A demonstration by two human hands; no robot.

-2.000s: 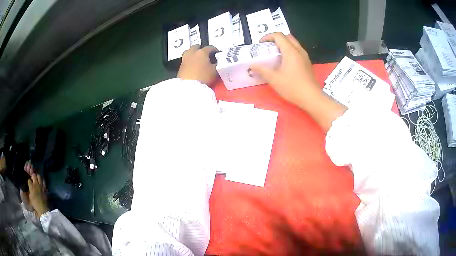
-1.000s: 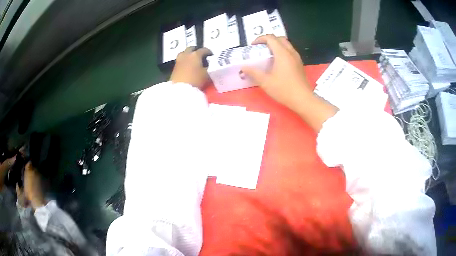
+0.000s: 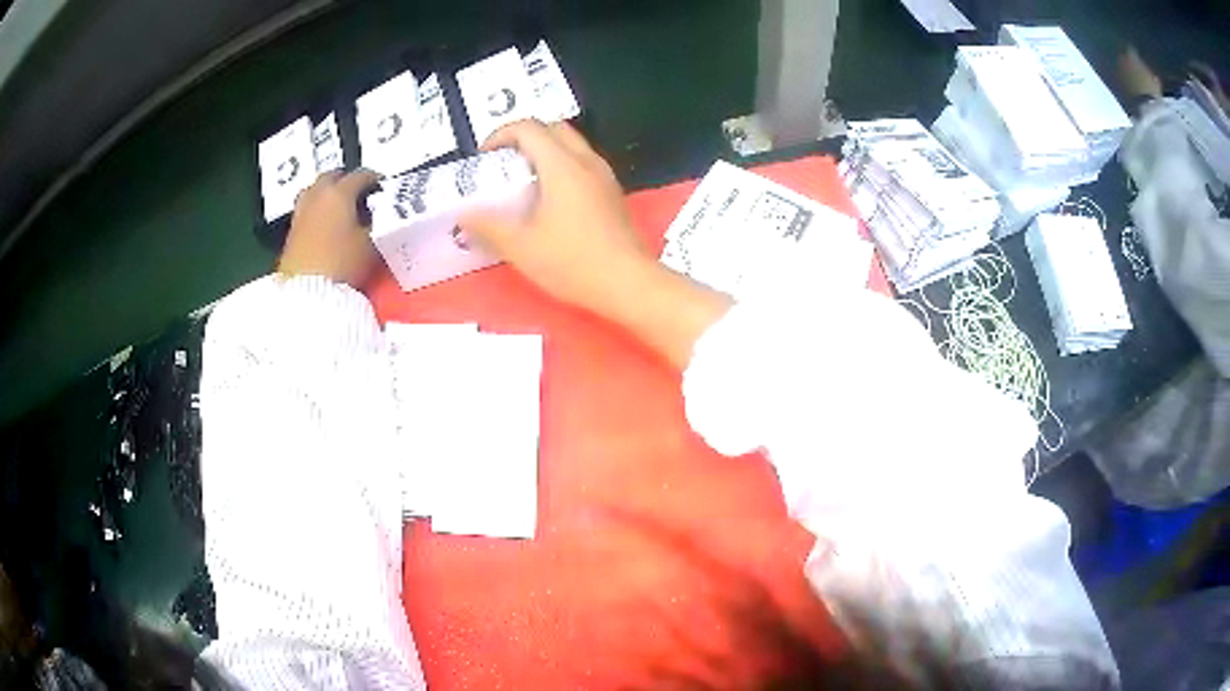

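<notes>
A thick stack of folded leaflets [image 3: 438, 246] stands at the far edge of the red mat [image 3: 634, 540], with striped edges on top and a dark curved mark on its face. My right hand [image 3: 546, 209] is closed around its right end, thumb on the front face. My left hand [image 3: 331, 230] is at its left end, fingers against it; the fingertips are partly hidden. Just beyond, white leaflets with a C-like mark [image 3: 391, 124] lie on black trays on the dark green belt. A pile of plain white inserts [image 3: 488, 432] lies on the mat beside my left sleeve.
Printed cards [image 3: 769, 230] lie at the mat's right. Beyond are a grey post [image 3: 799, 68], leaflet bundles [image 3: 924, 203] and pale rubber bands [image 3: 991, 338]. Black cables [image 3: 135, 432] lie at left. Another person's sleeve [image 3: 1187, 203] shows at the right edge.
The view has shifted, so the mat, belt items and my hands appear further left. My hands keep the same hold on the stack. Another person has come into view at right.
</notes>
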